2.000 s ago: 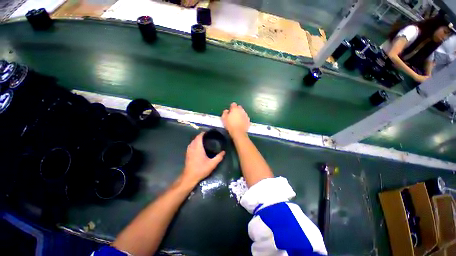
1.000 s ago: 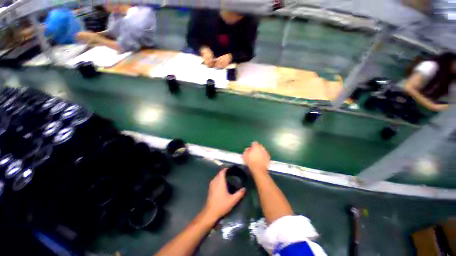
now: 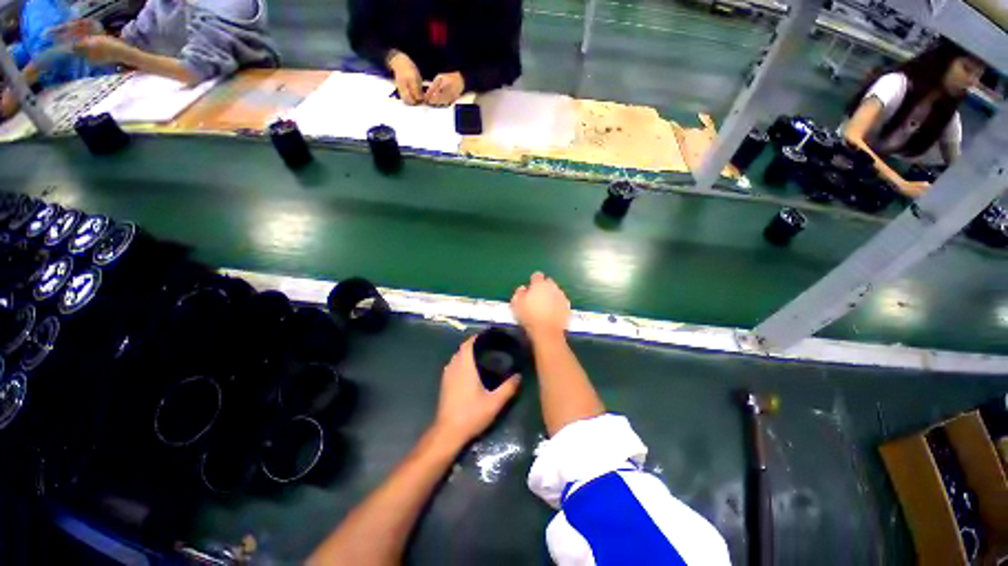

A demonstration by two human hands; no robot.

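My left hand (image 3: 470, 392) is closed around a black cylindrical housing (image 3: 500, 356) on the green bench (image 3: 652, 420), near the belt's pale edge. The housing's open round end faces up and looks hollow. My right hand (image 3: 542, 304) is just right of and beyond the housing, over the pale edge, with its fingers curled. Whether it holds anything is hidden. Many open black housings (image 3: 293, 448) cluster at the left, with silver-faced round parts (image 3: 80, 290) beyond them.
A green belt (image 3: 442, 227) crosses ahead, carrying several black cylinders (image 3: 384, 146). A long dark tool (image 3: 758, 475) lies at right, near a cardboard box (image 3: 923, 475). A grey post (image 3: 884, 238) slants at right. Several people sit across the belt.
The view swung up and back. Cylinders on the belt moved left relative to the bench. My left hand still holds the housing, and my right hand stays beside it.
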